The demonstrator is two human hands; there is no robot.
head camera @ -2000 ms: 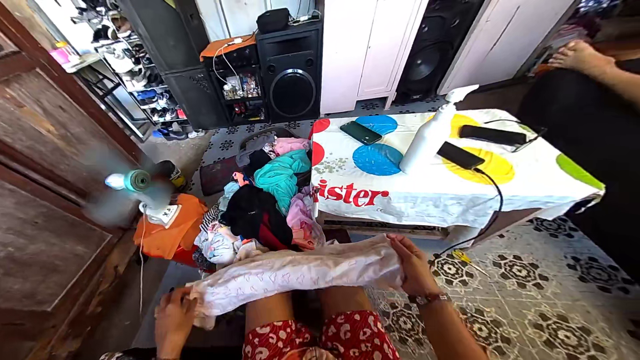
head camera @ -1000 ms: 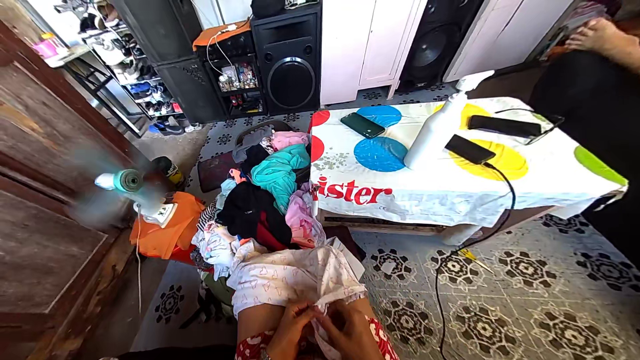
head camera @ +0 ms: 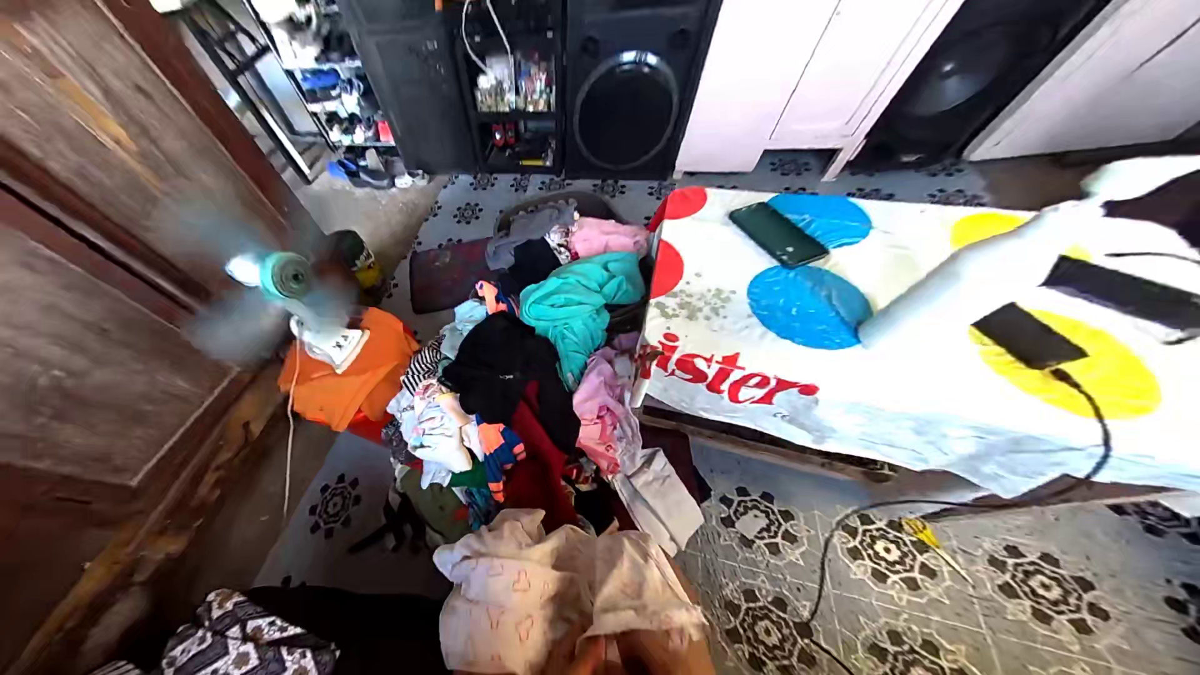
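Observation:
A pale printed garment [head camera: 525,600] hangs over my lap at the bottom of the head view. My left hand [head camera: 566,656] and my right hand [head camera: 652,649] are close together at its lower edge, gripping the cloth; the frame edge and folds hide most of both. Just beyond lies a heap of clothes: a black garment [head camera: 506,366], a teal garment [head camera: 586,305], a pink garment [head camera: 605,408] and a folded white cloth [head camera: 658,499]. To the lower left is a black-and-white patterned cloth [head camera: 239,637].
A running fan [head camera: 286,277] stands by an orange cloth [head camera: 352,370] at left. At right, a low table under a printed plastic cover [head camera: 722,422] holds phones [head camera: 778,234] and a white spray bottle [head camera: 966,272]. A black cable [head camera: 825,572] trails to the floor. Speakers [head camera: 626,108] stand behind.
The garment, stretched wide between my hands two seconds ago, is now bunched over my lap. My hands have come together at its near edge. The view has shifted.

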